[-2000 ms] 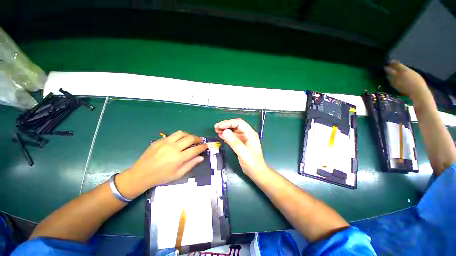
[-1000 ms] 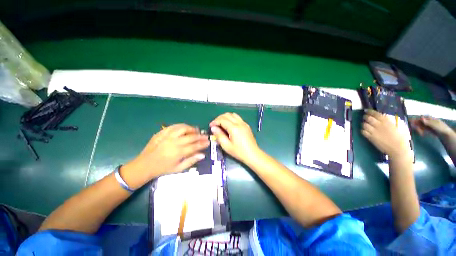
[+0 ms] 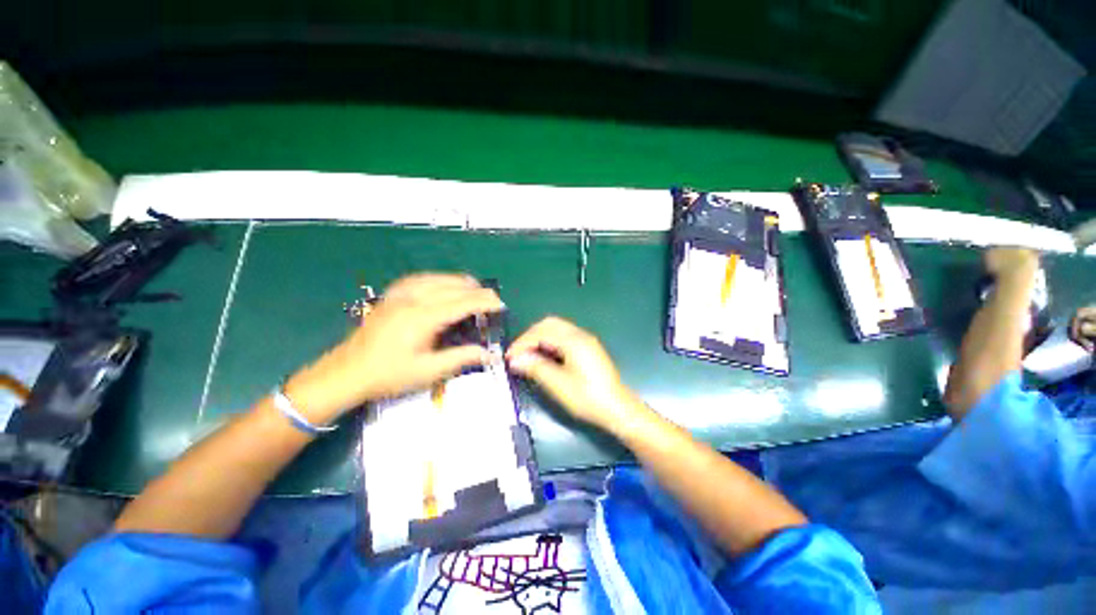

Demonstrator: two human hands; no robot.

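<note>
An open tablet [image 3: 463, 463] lies in front of me, board end away from me, its near end over the bench edge. It has a pale centre and an orange flex cable [image 3: 429, 472]. My left hand [image 3: 415, 330] lies across its board end, fingers bent over the top right part and covering most of the board. My right hand [image 3: 571, 370] is at the tablet's right edge, thumb and index finger together near the left fingertips. Whether a small part is between the fingers cannot be seen.
Tweezers [image 3: 584, 256] lie near the white strip [image 3: 337, 202]. One open tablet [image 3: 730, 288] and a stack [image 3: 863, 270] lie right. Another tablet [image 3: 892, 163] is on the green belt. Black strips [image 3: 126, 262] and a tablet [image 3: 75, 384] are left. A neighbour's arm [image 3: 1000, 318] is far right.
The view has shifted, and the tablets on the right appear further left. A tablet has appeared at the far left. My right hand has moved down along the tablet's edge. The neighbour's hand has left the stack.
</note>
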